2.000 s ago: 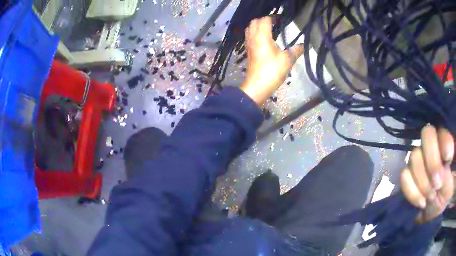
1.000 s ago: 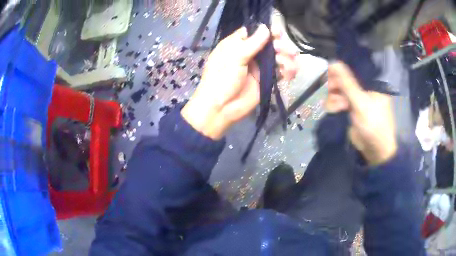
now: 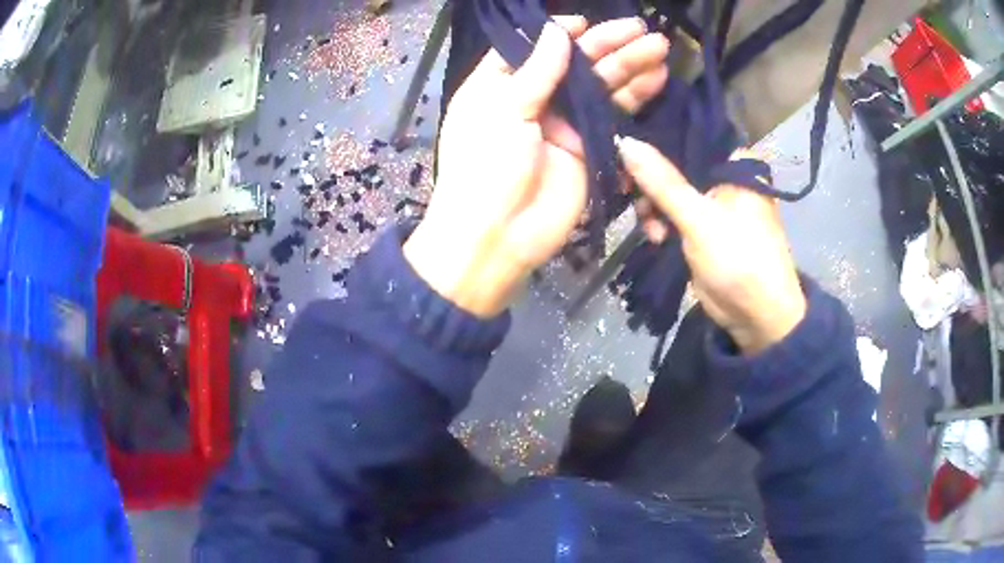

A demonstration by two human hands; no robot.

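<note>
Dark navy cords [image 3: 591, 116] hang in front of me at the top centre. My left hand [image 3: 512, 165], palm towards me, holds a strand bunch between thumb and fingers. My right hand [image 3: 721, 236] is close beside it on the right and grips a thicker cord bundle [image 3: 661, 288], whose cut ends fan out below the hand. Its index finger points at the strands near my left hand. One cord loops over the back of my right hand. The cords' upper ends run out of the picture.
A blue crate [image 3: 55, 330] stands at the left edge beside a red plastic stool [image 3: 209, 374]. A pale metal frame [image 3: 215, 88] is at the upper left. Dark scraps litter the grey floor [image 3: 528, 363]. A rack bar [image 3: 963, 99] and a red object [image 3: 934, 64] are at the right.
My hands, apart two seconds ago, have come together at the cords. Since one second ago my right hand has moved left, and a fanned bundle end now shows below it.
</note>
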